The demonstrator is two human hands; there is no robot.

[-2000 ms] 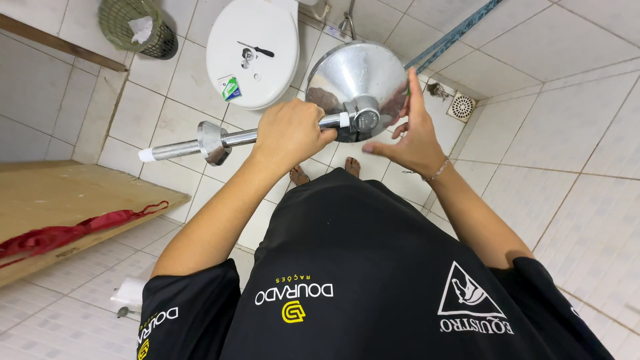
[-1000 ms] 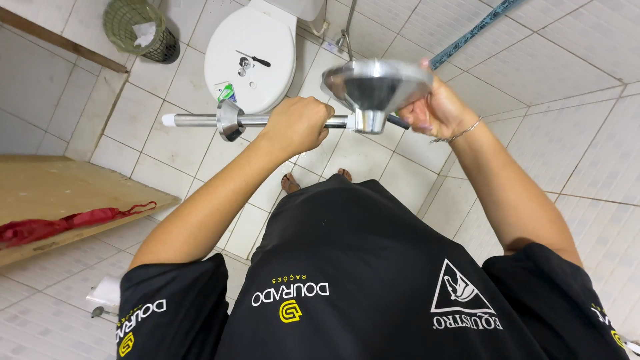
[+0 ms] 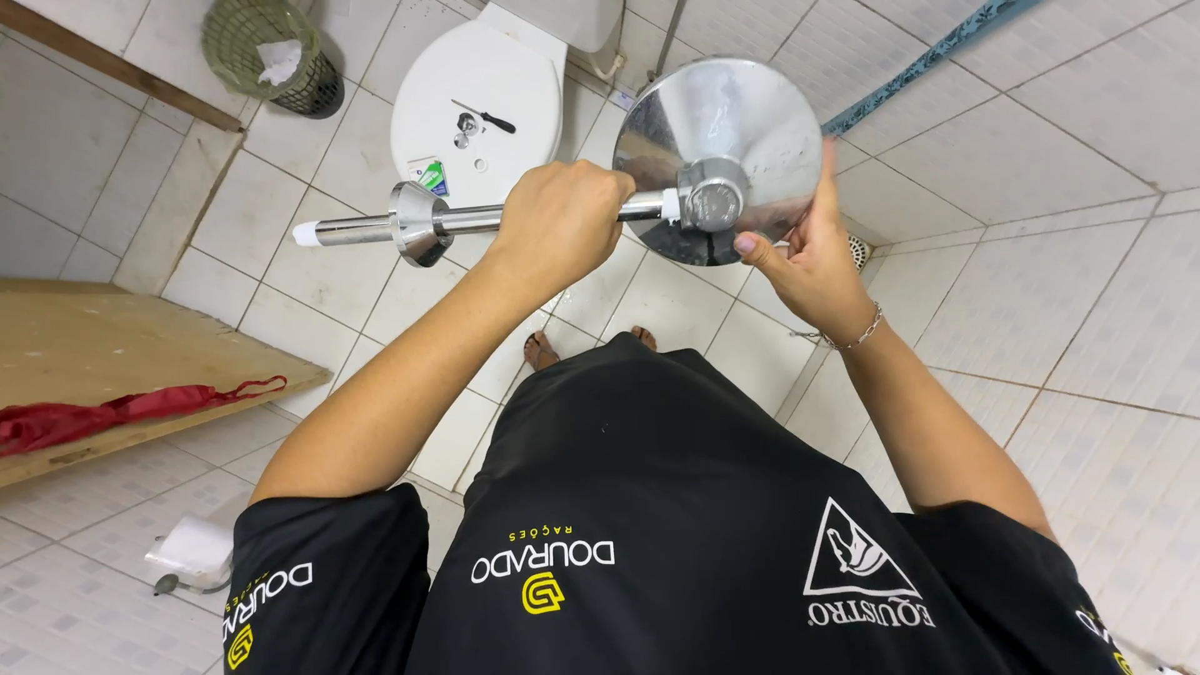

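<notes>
My left hand [image 3: 565, 223] is closed around the chrome pipe [image 3: 473, 218] of a shower head, between its flange and its head. A cone-shaped chrome flange [image 3: 419, 225] sits on the pipe, and white tape or plastic covers the pipe's far left end. At the pipe's right end is the round chrome shower head [image 3: 717, 159], its back turned up to me. My right hand [image 3: 814, 246] holds the head's right rim, thumb on the near side and fingers partly hidden behind it.
On the white toilet lid [image 3: 427, 103] lie a black-handled screwdriver [image 3: 497, 122], small metal parts [image 3: 466, 124] and a green-and-white packet [image 3: 429, 175]. A green wastebasket [image 3: 253, 47] stands beyond. A wooden door [image 3: 141, 356] with red cloth [image 3: 122, 410] is at left, tiled wall at right.
The shower head has turned from a side-on view a second ago to show its broad back. My left hand has kept its grip on the pipe throughout.
</notes>
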